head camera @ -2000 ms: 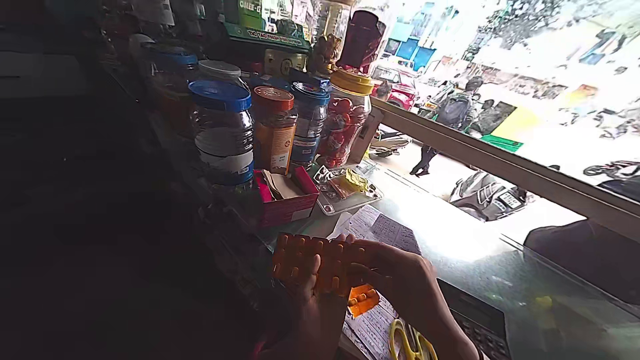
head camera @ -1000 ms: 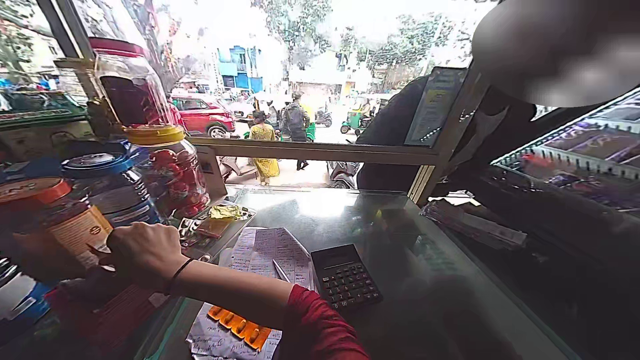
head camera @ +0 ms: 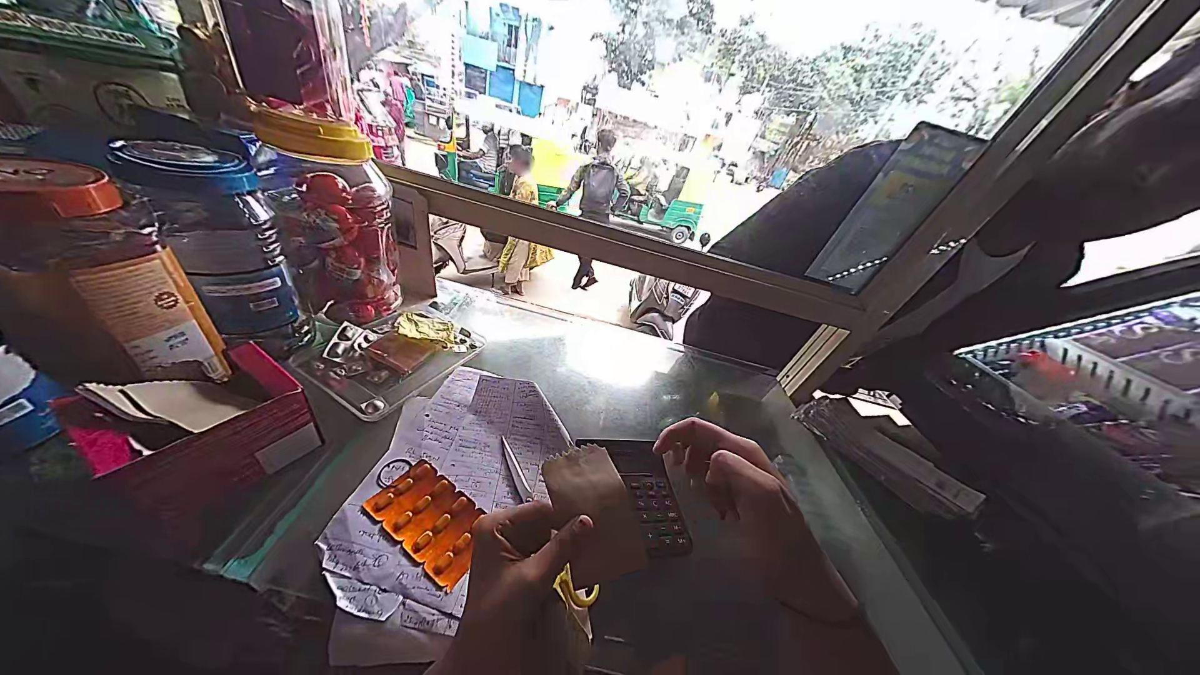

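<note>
My left hand (head camera: 530, 562) grips a small brown paper envelope (head camera: 592, 511) with a jagged top edge, thumb in front. Just right of the envelope is my right hand (head camera: 736, 478), fingers curled and apart over the side of a black calculator (head camera: 661, 514), with nothing visible in it. An orange blister strip of capsules (head camera: 424, 523) lies on handwritten sheets of paper (head camera: 469, 412) at the left. Scissors with yellow handles (head camera: 574, 589) lie beneath the envelope, partly hidden by it and my left hand; their blades (head camera: 515, 469) rest on the paper.
A pink box (head camera: 225, 459) holding paper envelopes stands at the left, before plastic jars with orange, blue and yellow lids (head camera: 314, 136). A clear tray (head camera: 375, 398) holds small packs. The glass counter (head camera: 619, 366) ends at a window frame (head camera: 600, 230); people and vehicles are outside.
The view has swung a lot. One second ago a hand reached toward the jars at the left; now my left hand holds an envelope. The orange strip, held two seconds ago, lies on the papers.
</note>
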